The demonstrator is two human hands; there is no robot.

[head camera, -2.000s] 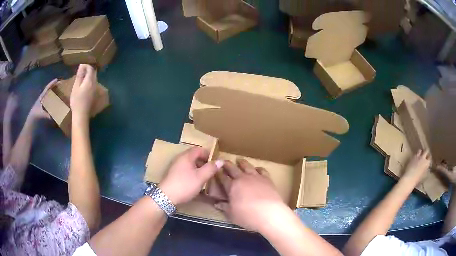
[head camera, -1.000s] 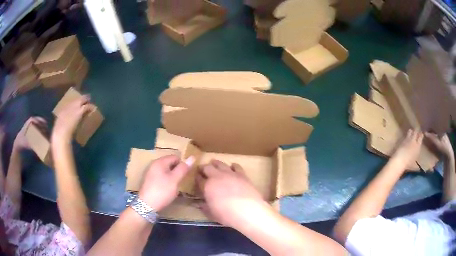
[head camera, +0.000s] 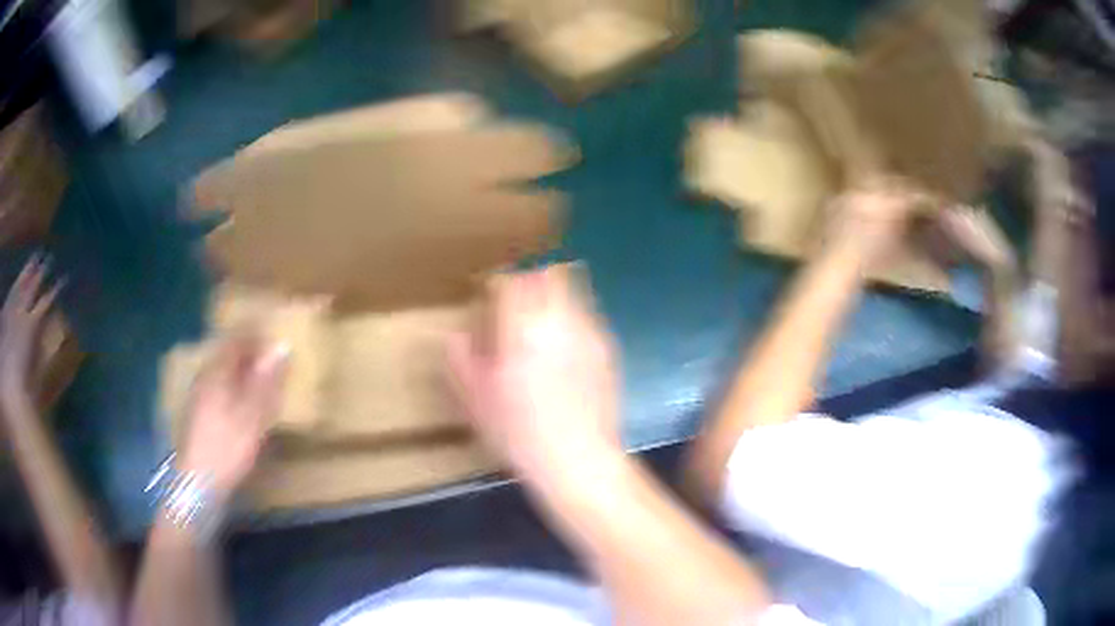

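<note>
The frame is strongly blurred. A brown cardboard box blank [head camera: 391, 355] lies near the table's front edge, with its notched lid panel [head camera: 379, 214] standing at the far side. My left hand [head camera: 232, 404], with a silver watch band at the wrist, is on the blank's left side wall. My right hand [head camera: 538, 361] is on the right side wall, fingers pointing away from me. Blur hides whether either hand grips the cardboard. Flat cardboard lies under the blank along the front edge.
At right, a person's hands [head camera: 880, 220] work on cardboard blanks [head camera: 770, 171]. At far left is another person's hand [head camera: 25, 330] by a cardboard piece. An open box [head camera: 587, 43] stands across the dark green table [head camera: 660, 281]. A white object [head camera: 104, 61] is at top left.
The view has swung right, so the blank appears farther left. My right hand has moved from the blank's left part to its right side wall. My left hand stays at the left side.
</note>
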